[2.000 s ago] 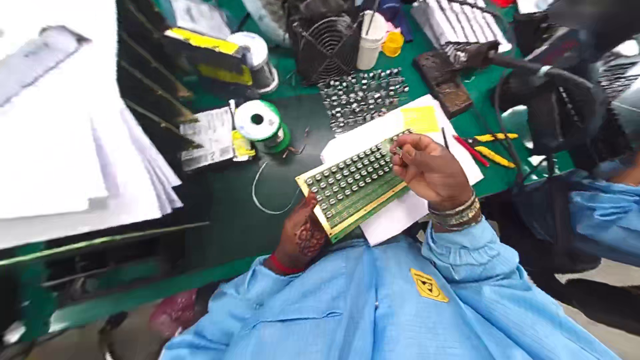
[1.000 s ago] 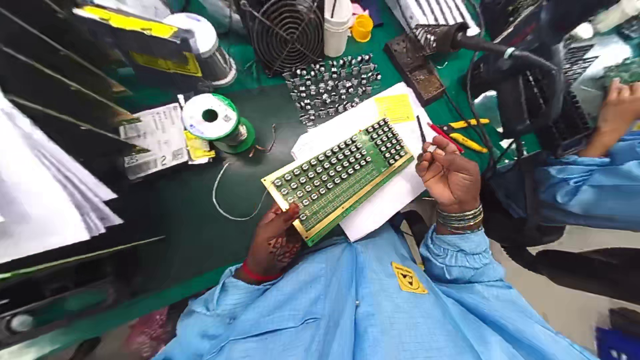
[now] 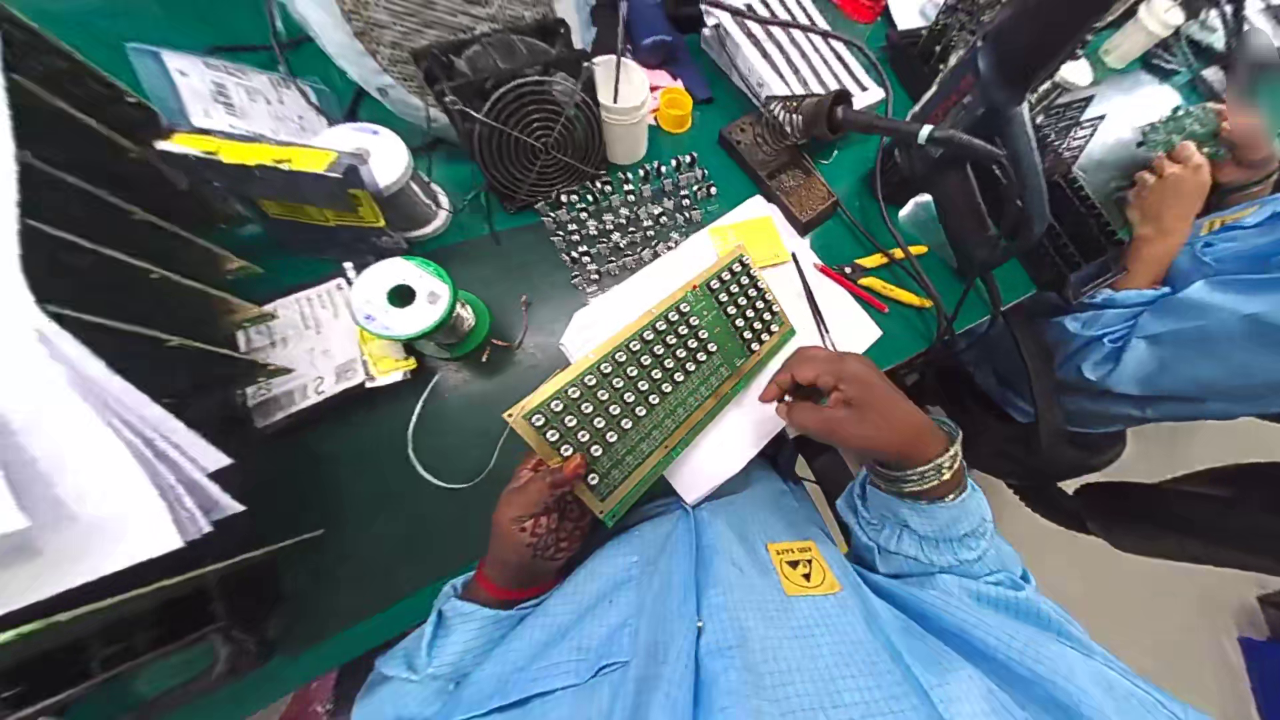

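My left hand [image 3: 540, 520] grips the lower left corner of a green circuit board [image 3: 655, 385], its thumb on top. Rows of small round components cover the board, which is tilted over white paper sheets [image 3: 725, 450]. Just right of the board is my right hand [image 3: 860, 405], thumb and forefinger close together; whether something small is between them I cannot tell. Beyond the board, many small metal-legged components [image 3: 630, 215] lie spread on the mat. Black tweezers [image 3: 812, 300] rest on the paper, near cutters with red and yellow handles [image 3: 880, 280].
Solder wire spools [image 3: 405, 300] and a cooling fan [image 3: 535, 135] stand at the left and back. A soldering iron [image 3: 890, 125] sits in its holder beside a sponge tray [image 3: 780, 175]. Paper stacks are at far left. A co-worker's hands [image 3: 1170, 195] hold another board at right.
My right hand has moved off the board's upper right part to beside its right edge. My left hand still holds the board.
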